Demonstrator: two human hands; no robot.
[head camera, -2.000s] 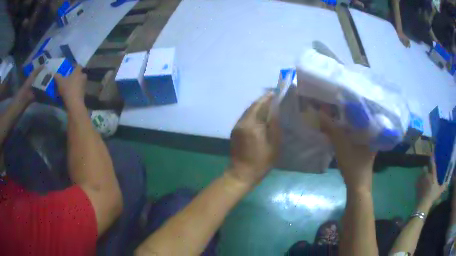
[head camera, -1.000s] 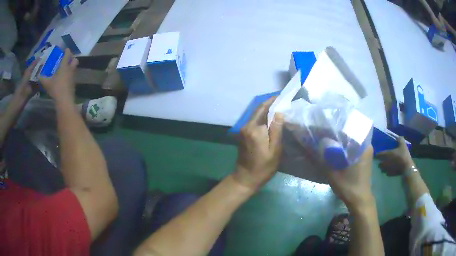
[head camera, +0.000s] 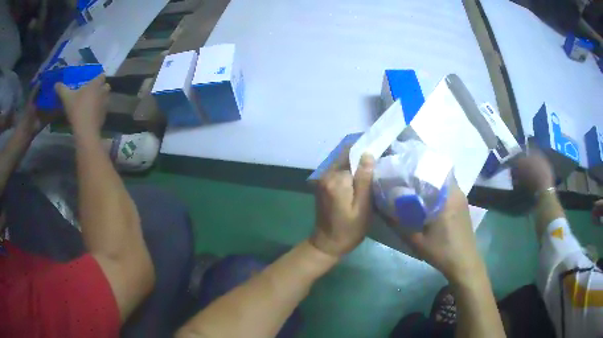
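An open carton (head camera: 453, 132) with white flaps raised is held over the near table edge. My left hand (head camera: 340, 204) grips its left side, thumb on a white flap. A fan unit (head camera: 413, 188) in a clear, crinkly poly bag sits at the carton's open end, its blue blade part facing me. My right hand (head camera: 446, 231) is around the bagged unit's right and lower side. How far the unit is inside the carton cannot be told.
Two closed cartons (head camera: 218, 82) stand left on the white-topped table (head camera: 311, 72). A blue carton (head camera: 403, 92) stands behind my work. A person at left holds a blue carton (head camera: 73, 82); another person's hand (head camera: 533, 175) is at right beside cartons.
The bagged unit has gone from beside the carton to its open end, lower and further left. The left neighbour's carton has turned; the right neighbour's hand has moved.
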